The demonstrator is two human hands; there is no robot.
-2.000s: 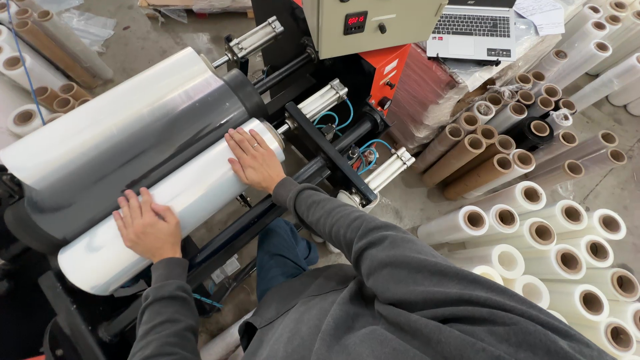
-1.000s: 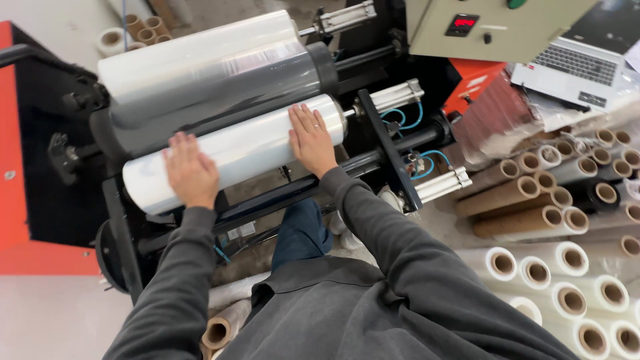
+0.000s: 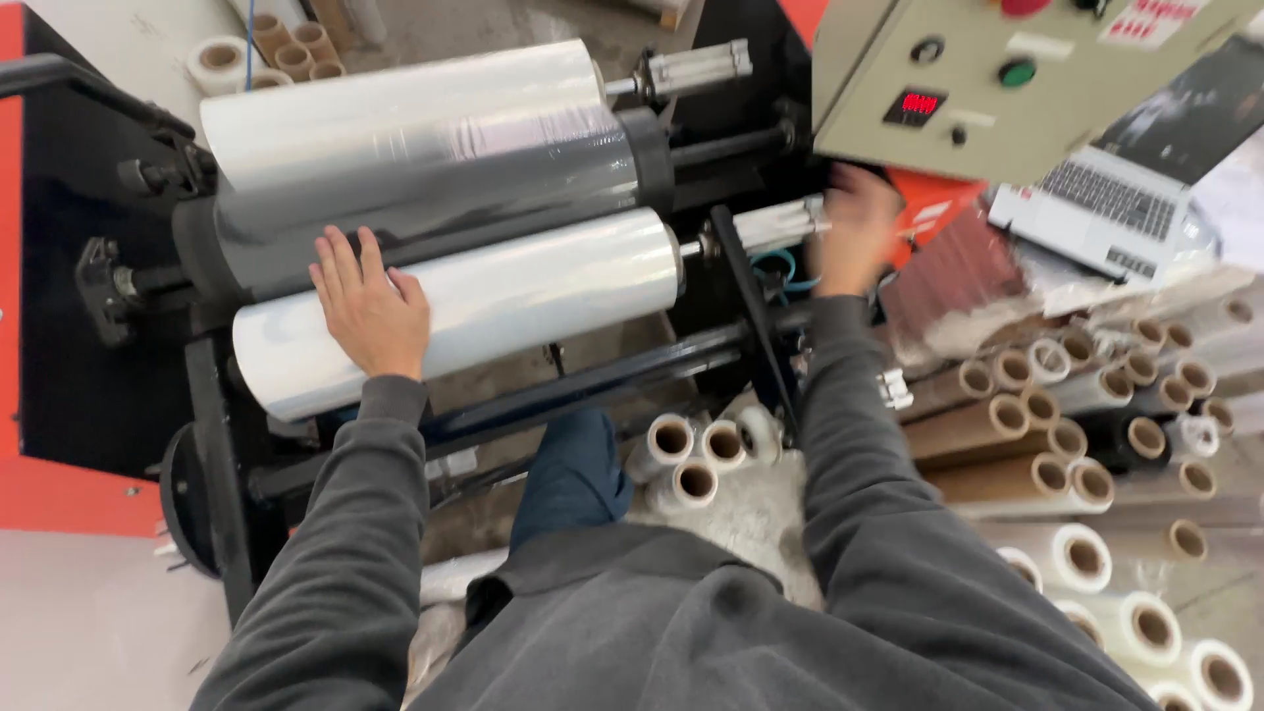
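Note:
My left hand (image 3: 373, 301) rests with its fingers spread on the left part of the front roll of clear plastic film (image 3: 553, 281), grasping nothing. Behind that roll lies a black rubber roller (image 3: 647, 163) with film over its middle, and a larger film roll (image 3: 395, 109) sits at the back. My right hand (image 3: 857, 232) is blurred and off the roll, beside a pneumatic cylinder (image 3: 770, 225) and below the control box; its fingers are too smeared to read. The control box (image 3: 869, 133) carries a lit red display, a green button and a red one.
At the right, a laptop (image 3: 1096, 207) lies open above many cardboard cores (image 3: 987, 420) and upright film rolls (image 3: 1081, 558). A black bar (image 3: 592, 380) crosses in front of the front roll. Several small rolls (image 3: 681, 464) stand on the floor by my leg.
My right hand has left the front film roll and moved right, towards the control box. My left hand, blurred a second ago, is still at the roll's left part.

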